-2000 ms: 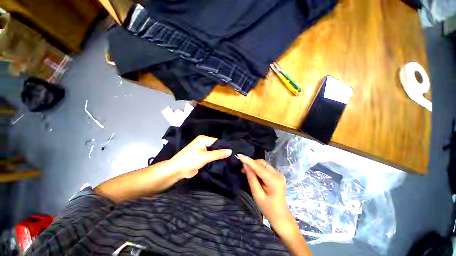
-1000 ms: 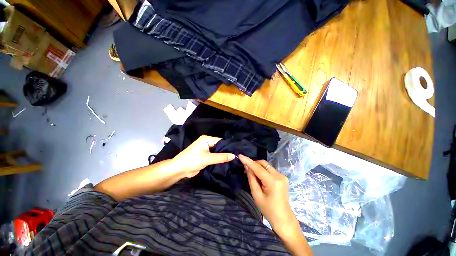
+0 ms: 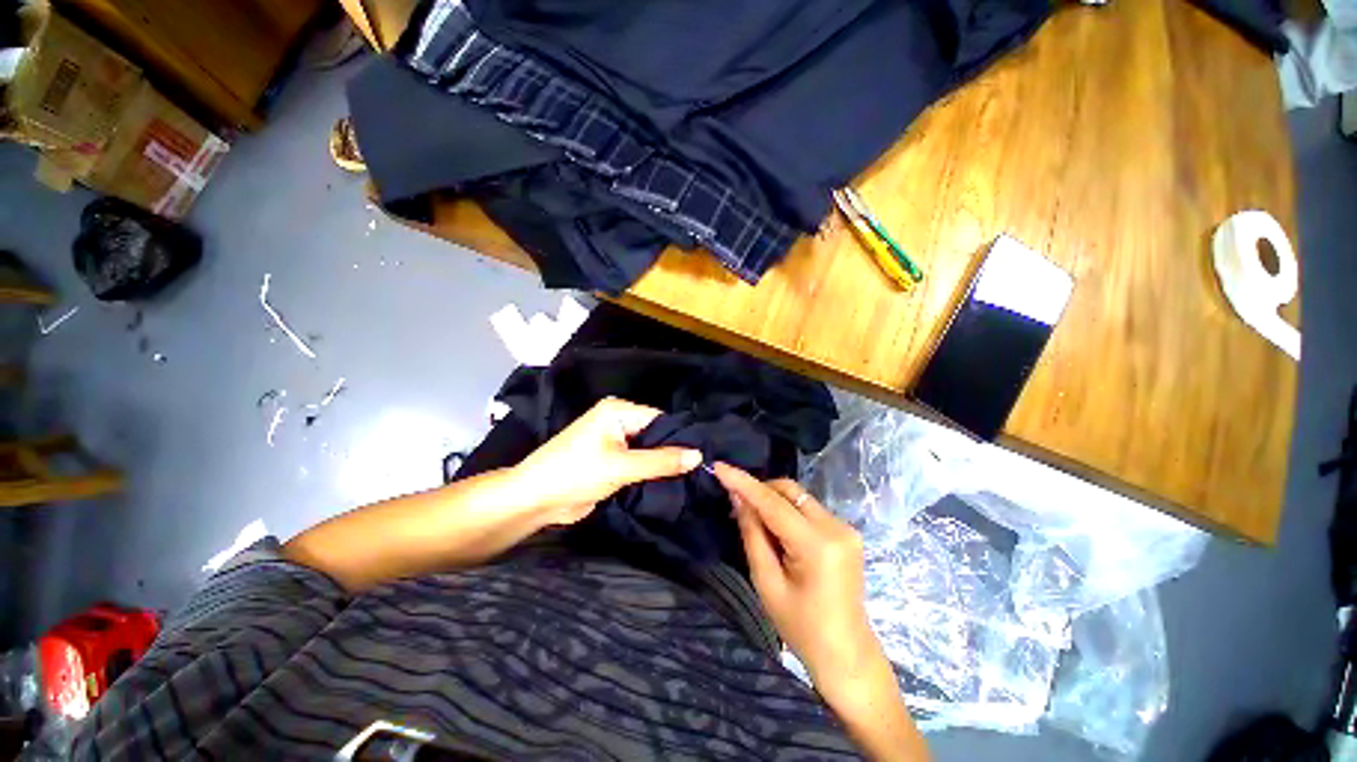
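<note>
A dark garment point(image 3: 670, 390) lies bunched on the lap, below the table edge. My left hand point(image 3: 595, 465) grips a fold of it between thumb and fingers. My right hand point(image 3: 804, 558) is just right of it, with thumb and index fingertips pinched close to my left thumb tip. A tiny bright spot shows between the fingertips; a needle or thread is too small to make out. The part of the garment under my left palm is hidden.
The wooden table point(image 3: 1146, 283) holds a pile of dark garments point(image 3: 655, 75) with a checked strip, thin yellow and green tools point(image 3: 881, 243), a smartphone point(image 3: 994, 340) and white tape point(image 3: 1255, 276). Clear plastic bags point(image 3: 967, 596) lie below its edge. White scraps point(image 3: 536, 331) are by the lap.
The view has shifted slightly, so the table and its things appear a little lower and further right. Both hands stay together at the garment with almost the same pose.
</note>
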